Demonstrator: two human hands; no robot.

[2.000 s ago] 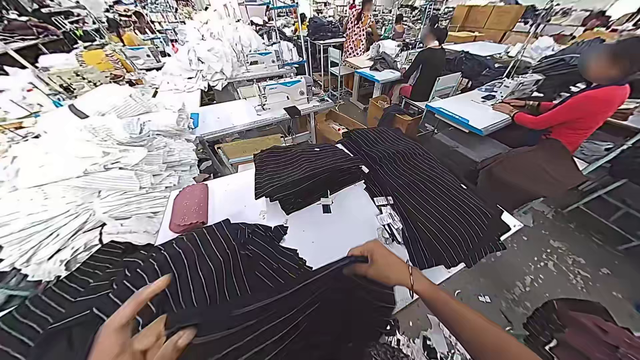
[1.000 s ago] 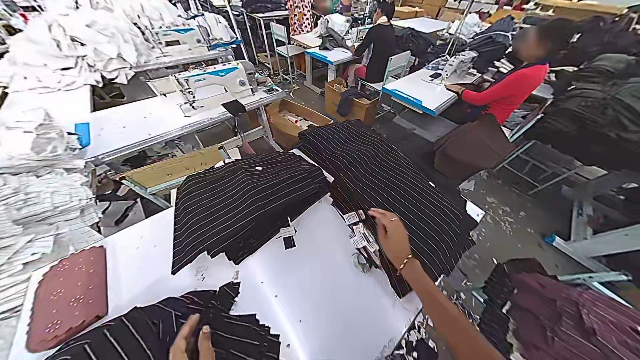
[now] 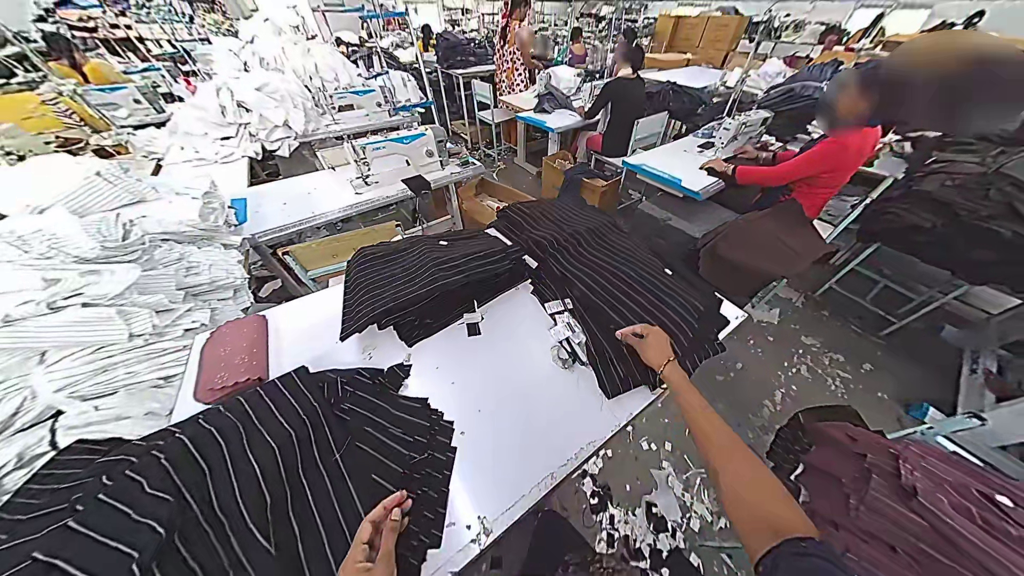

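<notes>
On a white table (image 3: 496, 416) lie several stacks of black pinstriped fabric pieces. My left hand (image 3: 378, 532) is over the near-left stack (image 3: 264, 456), thumb and fingertips close together; whether it pinches anything is unclear. Above the right stack (image 3: 608, 272), my right hand (image 3: 650, 348) has bent fingers, with no cloth visibly held. Another striped stack (image 3: 432, 276) spreads across the table's far side. Small white labels (image 3: 566, 328) lie beside the right stack, and a black and white tag (image 3: 473, 320) rests by the far one. A dusty-red folded cloth (image 3: 234, 358) sits at the left edge.
White striped garments (image 3: 104, 320) are heaped at left. A sewing machine (image 3: 400, 156) stands on a bench beyond the table. A person in a red top (image 3: 824, 164) sits at another machine. Maroon fabric (image 3: 920, 488) is piled at lower right, and scraps (image 3: 656, 496) litter the floor.
Two seconds ago both hands were on a striped piece at the near stack. That piece is out of my right hand, which has moved to the right stack.
</notes>
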